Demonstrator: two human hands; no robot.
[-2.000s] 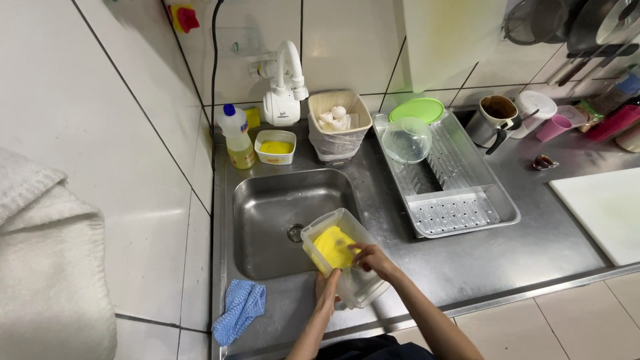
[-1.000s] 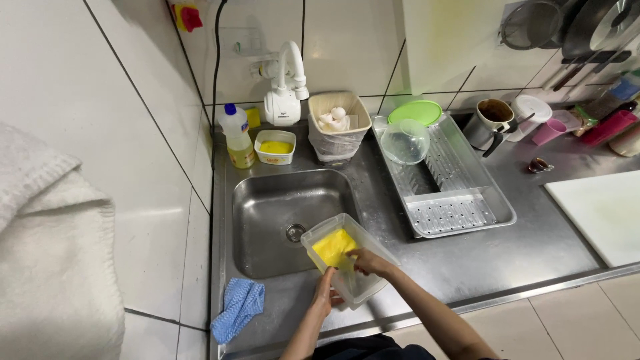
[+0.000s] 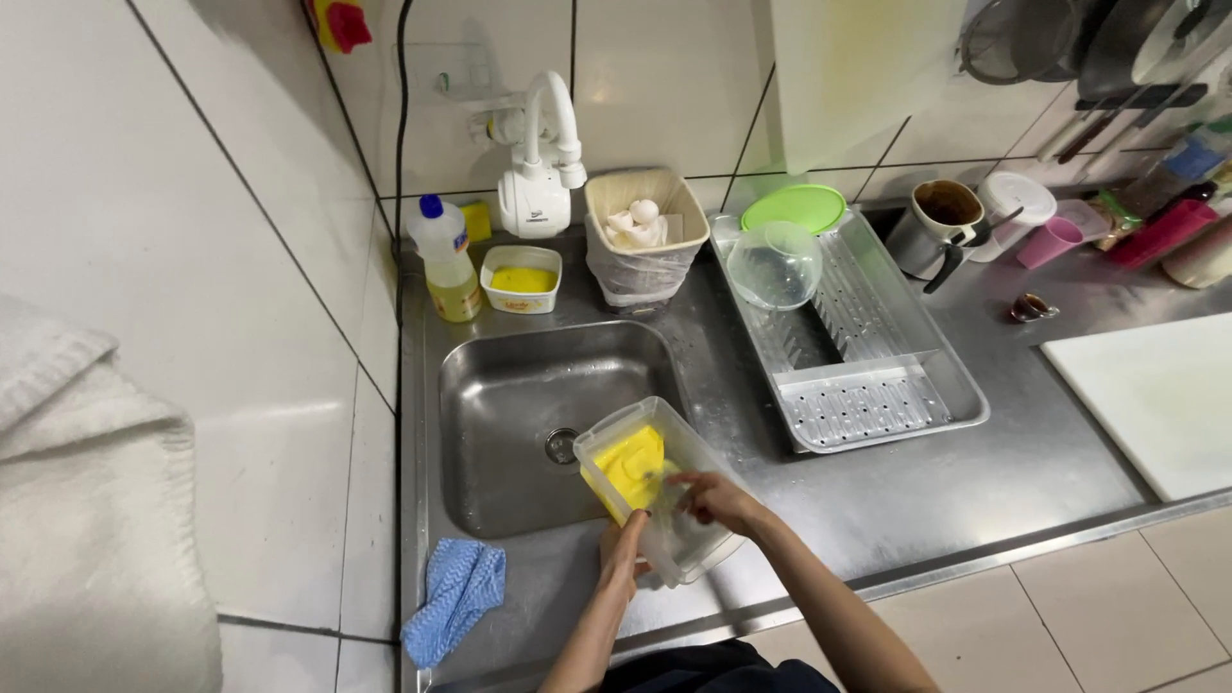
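A translucent rectangular plastic container (image 3: 698, 539) is held tilted over the front right edge of the steel sink (image 3: 510, 500). My left hand (image 3: 624, 553) grips its lower left side. My right hand (image 3: 717, 502) reaches inside, a finger extended toward the yellow contents (image 3: 630, 467), which look like a soft mass or a cloth; I cannot tell which. Whether the right hand holds anything does not show clearly. Behind the sink stand a bottle of yellowish liquid (image 3: 445, 265) and a small white tub with yellow contents (image 3: 523, 279).
A lined bin with eggshells (image 3: 645, 231) stands beside the white faucet (image 3: 544, 183). Right of it lies a metal dish rack (image 3: 866, 395) with a clear bowl (image 3: 775, 265) and a green lid (image 3: 794, 208). A blue cloth (image 3: 454, 597) lies front left, a white cutting board (image 3: 1155, 404) far right.
The yellow contents have changed shape inside the container. My right hand has shifted slightly within it, while my left hand keeps its hold.
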